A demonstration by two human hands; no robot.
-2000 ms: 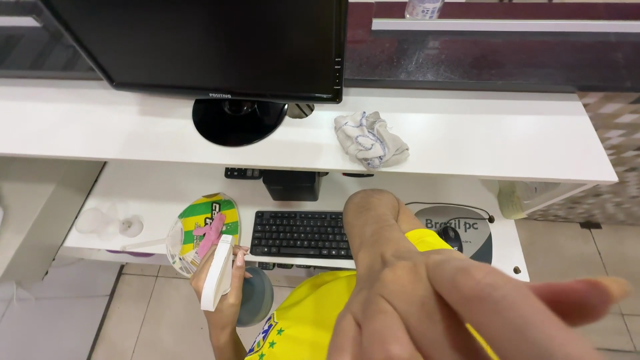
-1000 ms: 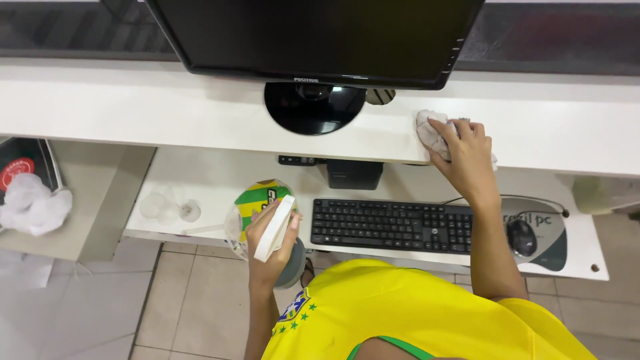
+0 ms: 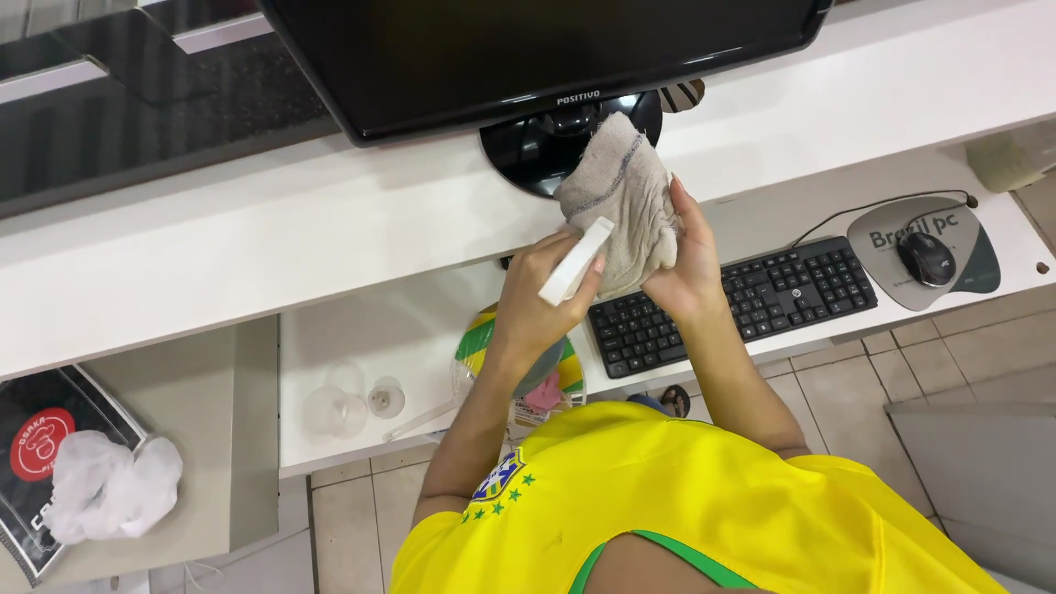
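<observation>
My left hand (image 3: 540, 289) grips a spray bottle by its white head (image 3: 577, 260); the grey round body below is partly hidden by my forearm. A greyish cloth (image 3: 623, 198) with a dark stitched line hangs in my right hand (image 3: 689, 260), its lower part between both hands. The cloth overlaps the glossy round monitor base (image 3: 520, 157) in this view; whether it touches the base I cannot tell. Above it stands the black Positivo monitor (image 3: 544, 49). Just below my hands lies the black keyboard (image 3: 792, 289) on the lower shelf.
A black mouse (image 3: 926, 257) rests on a grey mouse pad (image 3: 874, 256) at the right. Clear plastic cups (image 3: 334, 410) stand on the lower shelf's left. A green and yellow item (image 3: 474, 342) is beneath my left arm. White crumpled plastic (image 3: 115, 487) lies lower left.
My right hand has brought the cloth from the upper shelf, right of the monitor base, leftward to my left hand. My left hand still holds the spray bottle, now beside the cloth.
</observation>
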